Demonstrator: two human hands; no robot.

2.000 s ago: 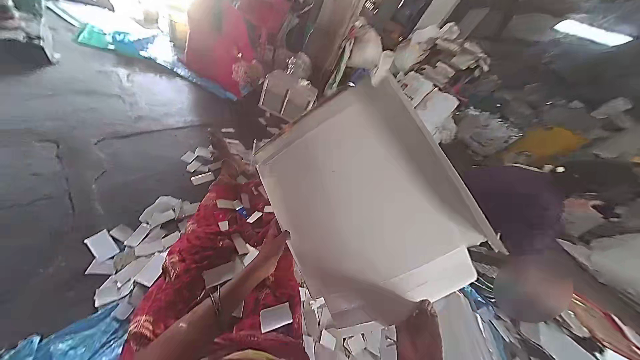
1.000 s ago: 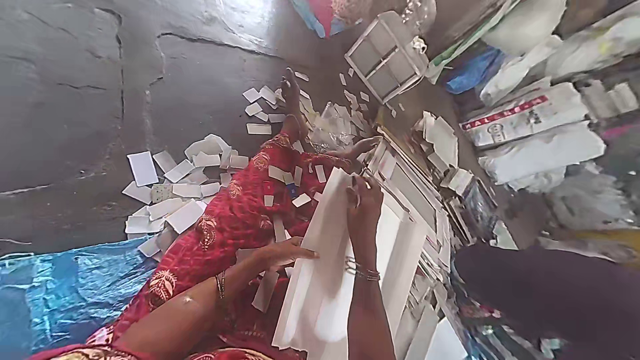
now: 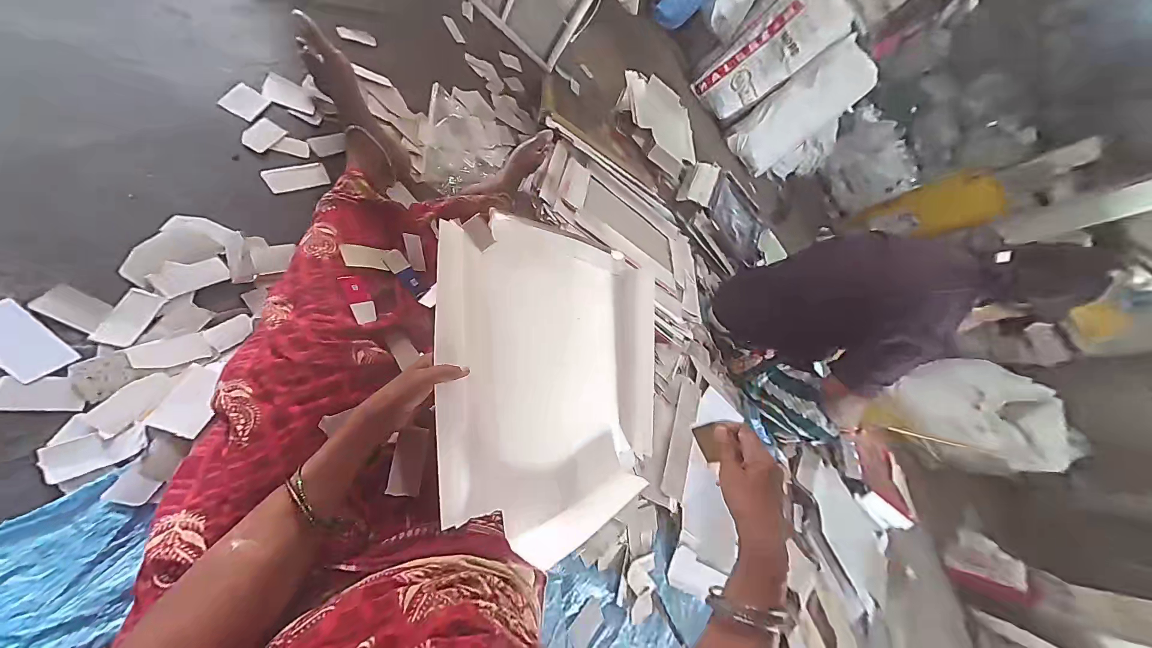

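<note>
A creased white cardboard sheet (image 3: 540, 351) with raised, folded edges lies tilted over my lap. My left hand (image 3: 409, 391) grips its left edge, thumb on top and the other fingers hidden below. To the right, apart from the sheet, my right hand (image 3: 742, 459) is closed on a small brown piece (image 3: 715, 441), which may be card. Small cut card pieces, a red piece (image 3: 353, 290) among them, lie on the red patterned cloth (image 3: 297, 360) over my legs.
Many white card scraps (image 3: 175, 351) cover the floor at left. A stack of flat card pieces (image 3: 621, 216) lies beyond the sheet. A co-worker in dark clothing (image 3: 855, 297) is close on the right. Blue plastic sheeting (image 3: 76, 558) spreads at the lower left, and a white-framed object (image 3: 540, 27) stands ahead.
My right hand has left the cardboard and moved right, where it now holds the small brown piece. The sheet, folded narrow one second ago, lies spread wider. My left hand remains at its left edge.
</note>
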